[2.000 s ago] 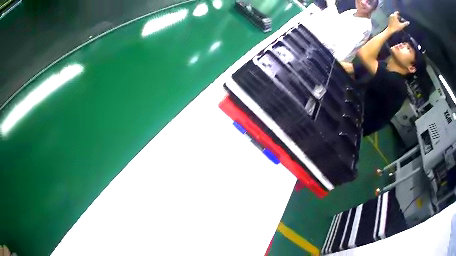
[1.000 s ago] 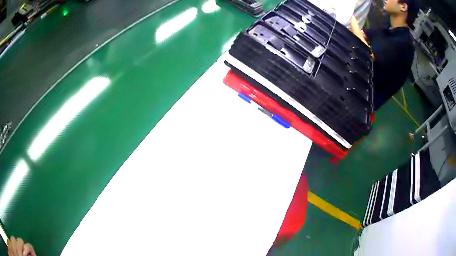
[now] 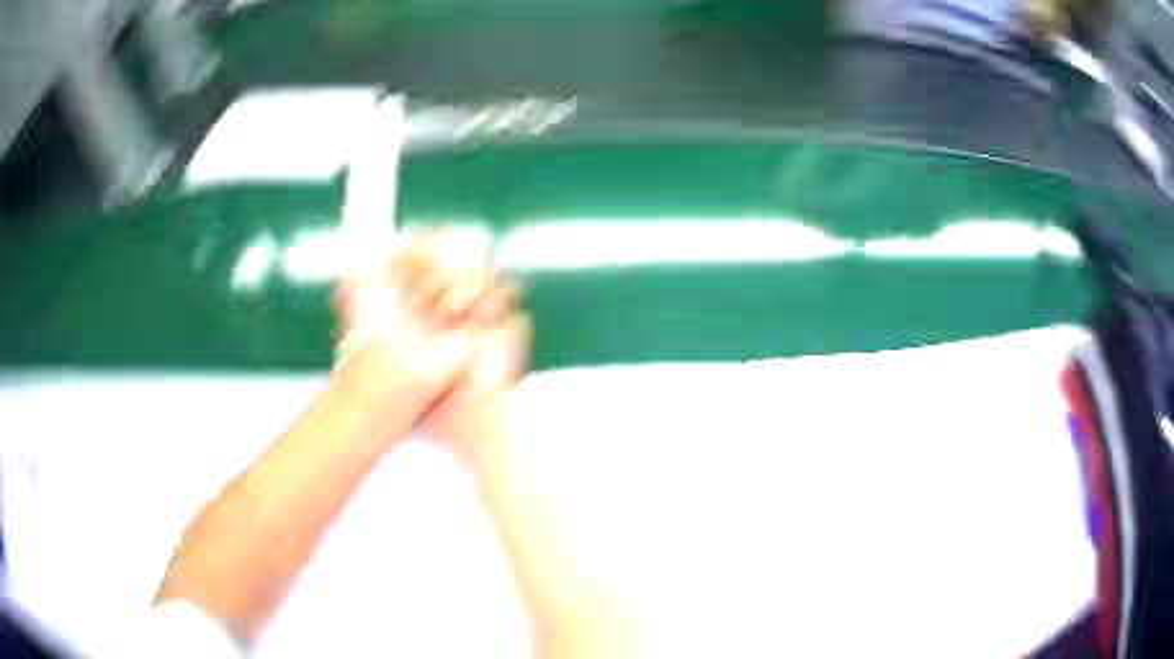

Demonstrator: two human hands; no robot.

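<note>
My left hand [image 3: 386, 315] and my right hand [image 3: 496, 337] are close together, touching or overlapping, over the near edge of the green belt [image 3: 773, 309] at centre left. Both are bare and strongly blurred. A pale upright strip [image 3: 372, 174] rises just above my left hand, and a white four-sided patch [image 3: 277, 135] lies beside its top. I cannot tell whether the strip is held or is glare. The fingers and anything between them cannot be made out.
The white table [image 3: 773, 489] spans the front. At the right edge stand the black tray stack [image 3: 1154, 515], cut off by the picture, a red tray [image 3: 1105, 515] and a blue marker [image 3: 1084, 476]. Blurred grey equipment [image 3: 110, 110] is at the upper left.
The view has swung left, so the tray stack has shifted to the right edge. Both hands are now in the picture and together; before, only fingers showed at the lower left.
</note>
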